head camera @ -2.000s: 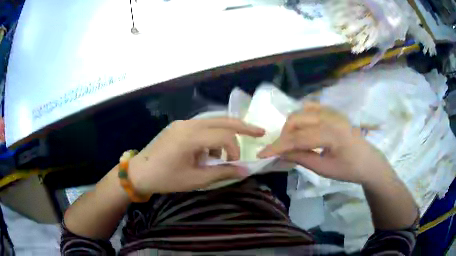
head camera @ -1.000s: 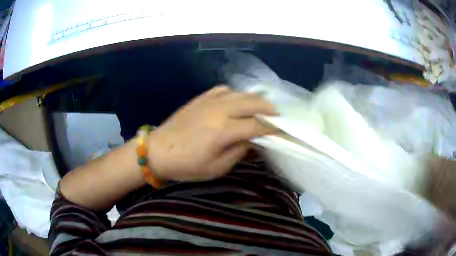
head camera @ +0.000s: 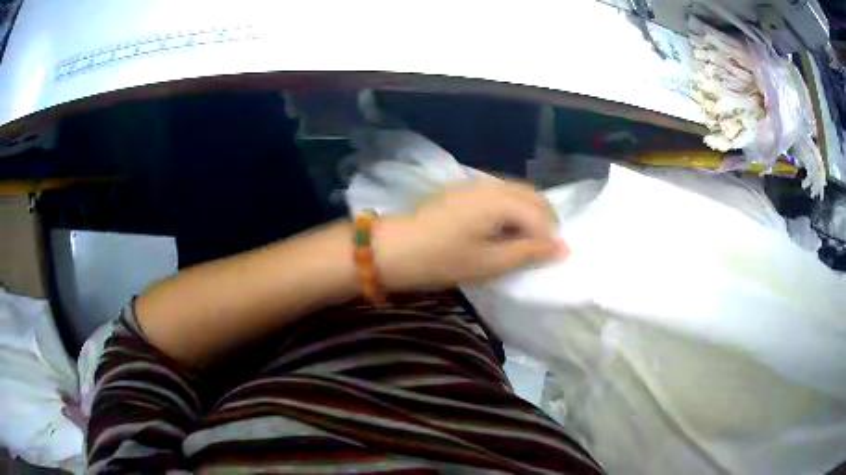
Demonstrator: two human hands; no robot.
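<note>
White cloth panels [head camera: 686, 278] spread from the middle to the right edge, over my lap's right side. My left hand [head camera: 473, 232], with an orange bead bracelet, reaches across to their near left end. Its thumb and fingertips are closed on the edge of the white cloth. The hand is slightly blurred. More thin white cloth shows behind and left of the hand. My right hand is not in view.
The white machine table [head camera: 399, 37] with printed ruler marks crosses the top. Cream strips [head camera: 728, 88] partly in clear plastic lie at its right end. A yellow tube [head camera: 686, 160] runs below them. White cloth [head camera: 37, 380] and a cardboard-lined frame [head camera: 19, 246] are at left.
My left hand has moved right along the cloth. The cloth has been spread out toward the right. My right hand, blurred at the right edge a second ago, has left the picture.
</note>
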